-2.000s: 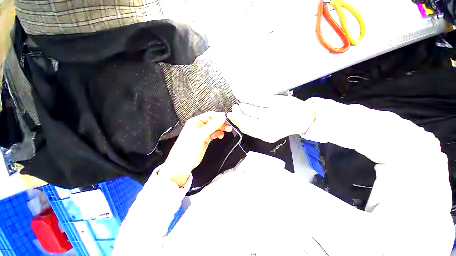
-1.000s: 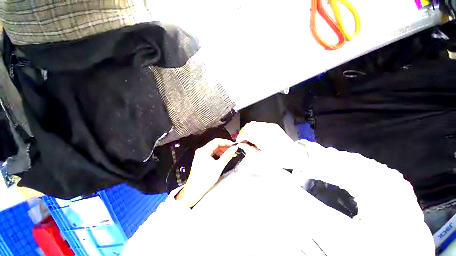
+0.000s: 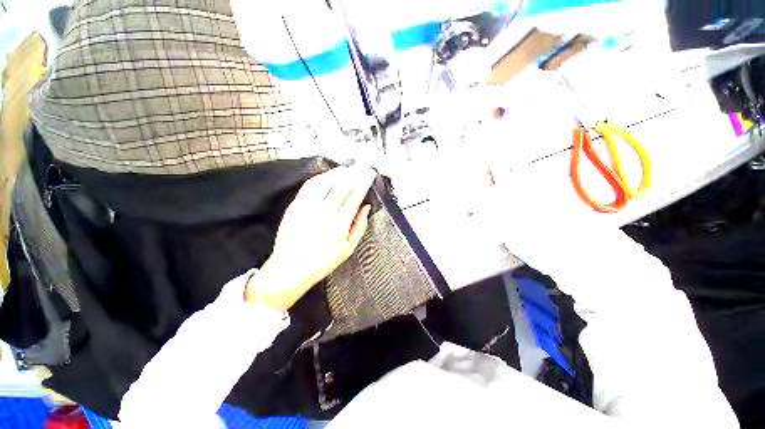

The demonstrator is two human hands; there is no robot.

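The black garment (image 3: 201, 226) lies on the machine table and hangs over its front edge. Its grey checked panel (image 3: 382, 276) has a narrow dark strip (image 3: 415, 243), perhaps zipper tape, along its right edge. My left hand (image 3: 314, 230) lies on the garment, its fingertips holding the cloth near the strip's upper end, just below the presser foot area (image 3: 382, 138). My right sleeve reaches in from the right. My right hand is washed out against the white table, so its fingers cannot be made out. The plaid section (image 3: 168, 92) is at upper left.
Scissors with red-orange and yellow loops (image 3: 600, 167) lie on the table at right. A tan strip (image 3: 524, 54) lies behind them. The white machine with its blue stripe (image 3: 310, 63) stands at the top. Dark cloth (image 3: 705, 276) is at right. Blue crate parts show below.
The view has shifted up to show the machine. My left hand has moved from lap level up to the machine. The panel's dark-edged side now lies on the table.
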